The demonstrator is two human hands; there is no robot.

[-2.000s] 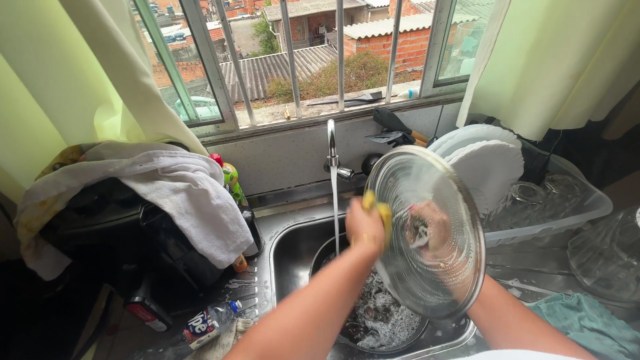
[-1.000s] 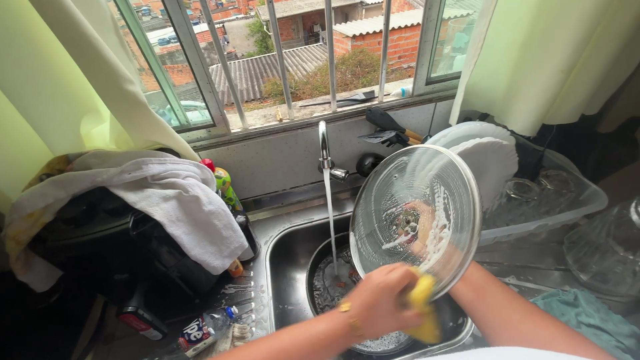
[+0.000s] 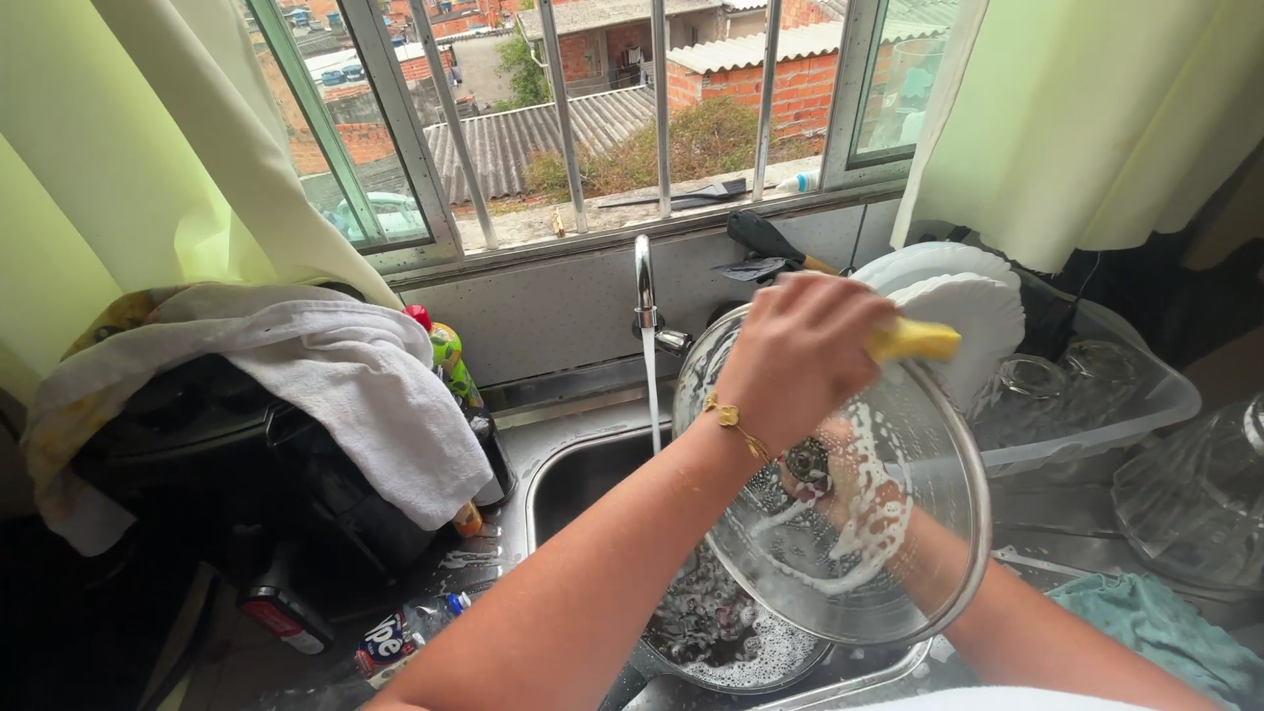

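A glass pot lid (image 3: 948,494) with a metal rim is tilted up over the steel sink (image 3: 541,494), white suds smeared across it. Behind the glass, my right hand (image 3: 839,469) holds it near the central knob. My left hand (image 3: 815,346), slightly blurred and wearing a gold bracelet, grips a yellow sponge (image 3: 918,341) at the lid's upper rim. Water runs from the chrome faucet (image 3: 645,281) into the sink. Below the lid sits a round pan (image 3: 731,632) of foamy water, partly hidden by the lid and my left forearm.
White plates (image 3: 973,296) and glasses stand in a clear plastic dish rack (image 3: 1116,434) at right. Beyond it are a large glass vessel (image 3: 1185,494) and a teal cloth (image 3: 1155,622). Left of the sink are bottles (image 3: 449,360) and a black appliance (image 3: 197,444) under a white towel (image 3: 365,375).
My left hand has moved with the sponge from the lid's lower edge up to its upper rim. My right hand has kept hold of the lid throughout.
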